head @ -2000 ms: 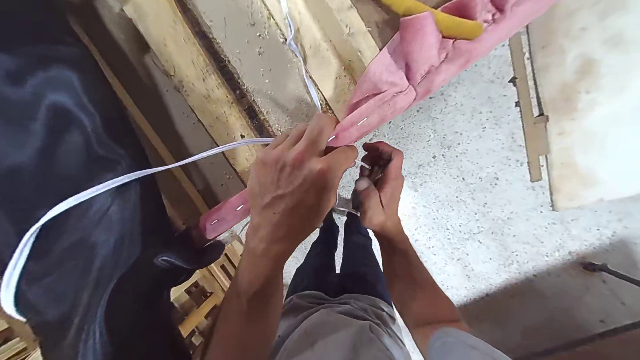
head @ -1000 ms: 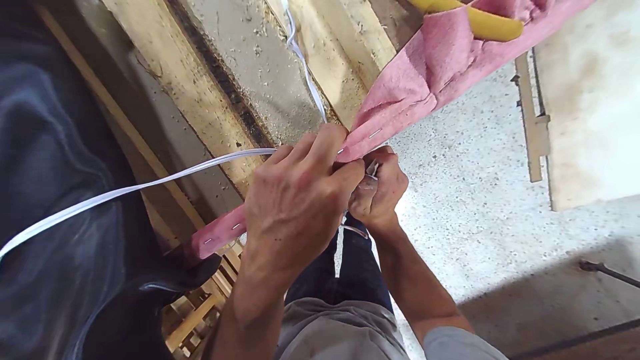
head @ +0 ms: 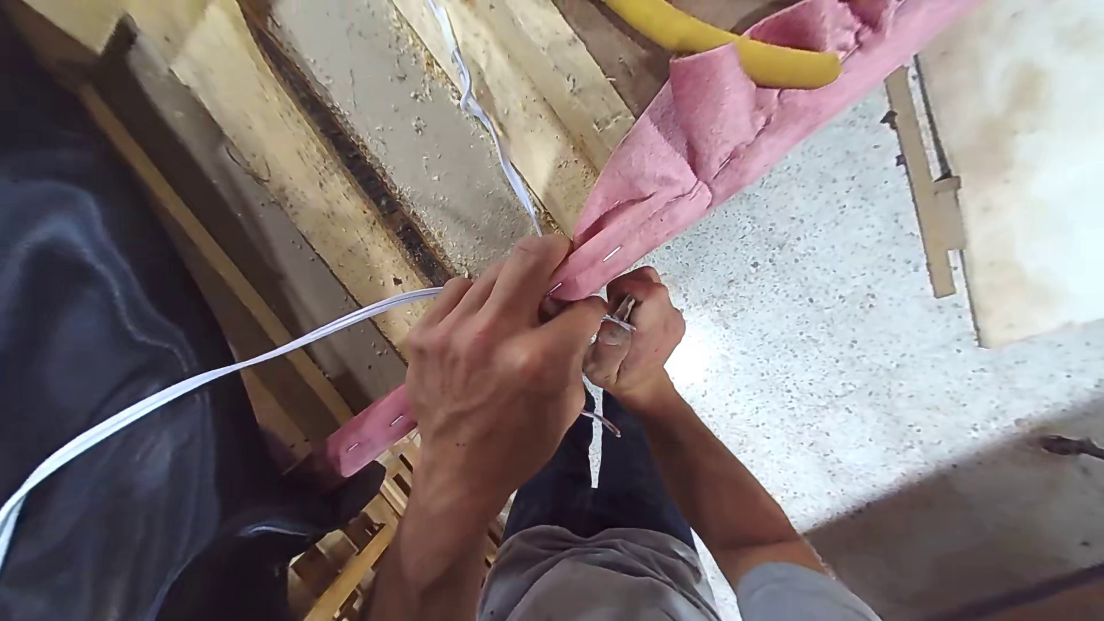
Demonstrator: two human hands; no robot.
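My left hand (head: 509,345) is closed on a pink fabric strip (head: 647,228) that is folded over an edge and dotted with staples. A white cord (head: 362,315) runs from under its fingers to the left, and a twisted white cord (head: 483,112) rises behind it. Right beside its thumb, my right hand (head: 638,332) is closed around a small metal tool (head: 623,315), mostly hidden by the fingers, with a thin wire or cord end at its tip. A thin curved piece (head: 604,421) hangs below the hands.
Wooden boards (head: 285,164) with sawdust lie behind the strip. Dark glossy sheeting (head: 95,345) covers the left side. A yellow curved piece (head: 724,43) rests on the pink fabric. Wooden slats (head: 354,561) are low at left, and a pale panel (head: 1026,172) stands on the right over the speckled floor (head: 793,345).
My right hand has turned and closed around the metal tool close to my left thumb. My left hand stays on the pink strip. The view has shifted slightly.
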